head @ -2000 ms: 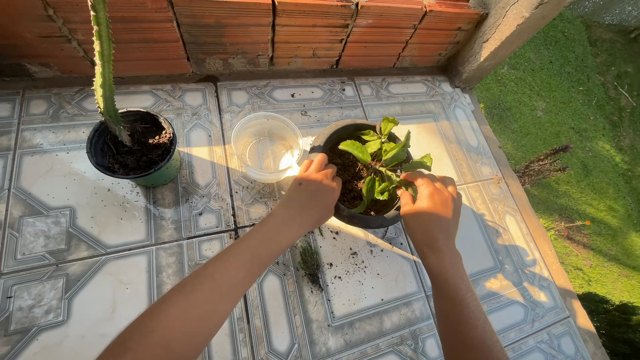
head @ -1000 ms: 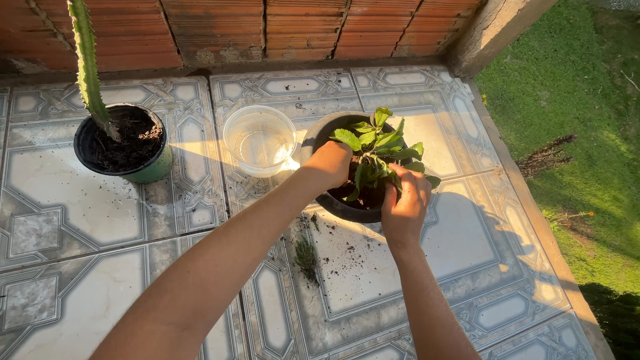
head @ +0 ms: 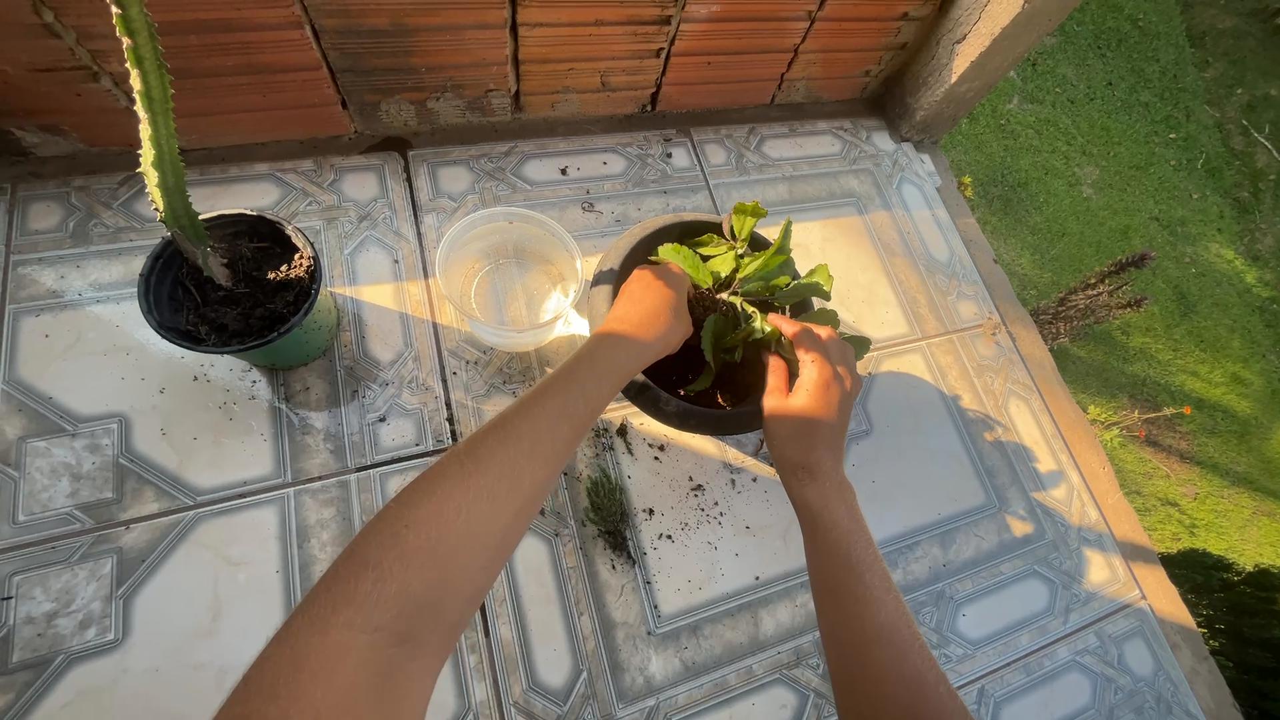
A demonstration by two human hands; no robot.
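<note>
A leafy green plant stands in a round dark pot holding dark soil. My left hand reaches over the pot's left side to the base of the plant; its fingertips are hidden behind leaves, so its grip does not show. At the right side of the pot, my right hand has its thumb and fingers around lower leaves at the rim; whether they are pinched is unclear. Left of the pot sits a clear plastic tub, with no soil visible in it.
A cactus grows in a green plastic pot at the left. A small uprooted sprig and scattered soil lie on the tiles below the dark pot. Behind runs a hollow-brick wall; at the right the tiled surface ends above grass.
My left hand has moved from the pot's left rim in to the plant's base. The plant's leaves have shifted, and my right hand has stayed near the right rim.
</note>
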